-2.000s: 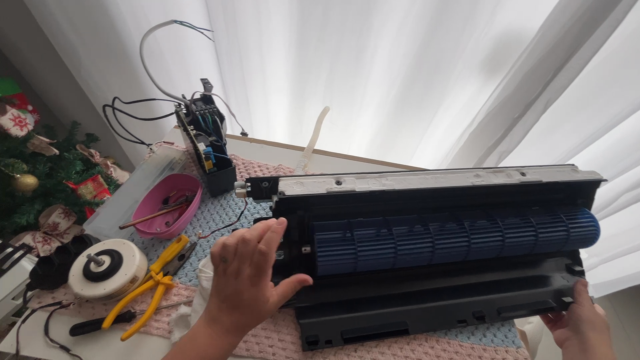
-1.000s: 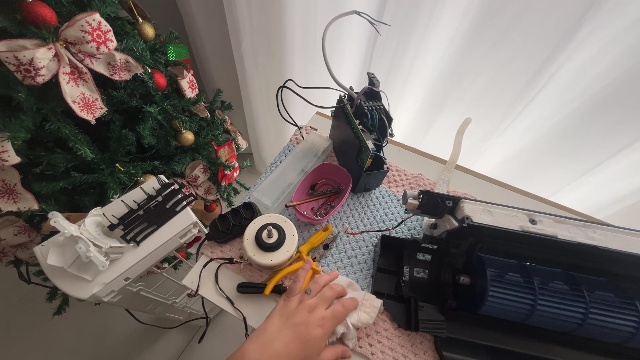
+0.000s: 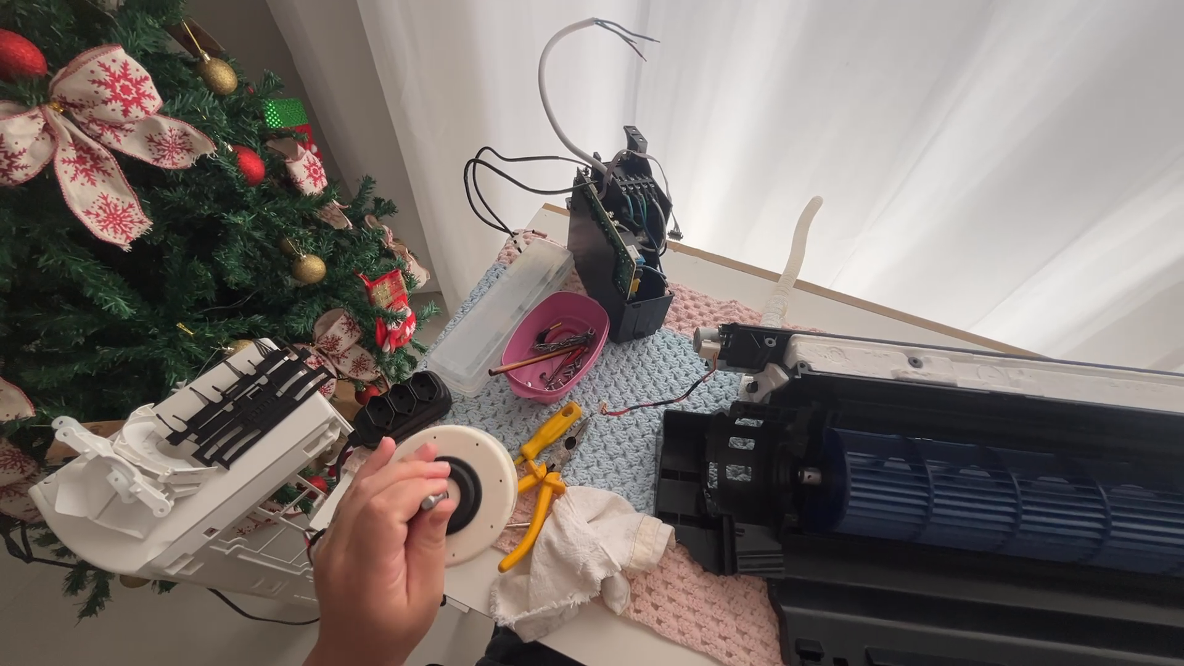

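Observation:
My left hand (image 3: 384, 546) grips the metal shaft of a round cream electric motor (image 3: 495, 481) between thumb and fingers. The motor's disc face, with its black rubber ring, is turned towards me. Yellow-handled pliers (image 3: 535, 532) lie on the crocheted mat beside a cream cloth (image 3: 578, 555); another yellow handle (image 3: 552, 432) lies by their jaws. At the right rests the black chassis (image 3: 860, 592) of an air-conditioner indoor unit, holding a blue cross-flow fan (image 3: 971, 499). A thin wire with a small connector (image 3: 661, 402) extends from its left end. My right hand is out of view.
A pink bowl (image 3: 513, 326) of screws stands by a clear plastic box (image 3: 499, 319) and a black control box (image 3: 615, 310) with loose cables. A black power strip (image 3: 407, 407) lies behind the motor. White plastic housing (image 3: 231, 490) and a decorated Christmas tree (image 3: 250, 203) occupy the left side.
My left hand has moved from the black chassis, past the pliers and cloth, to the motor and taken hold of its shaft. My right hand has left the view. The view has swung left.

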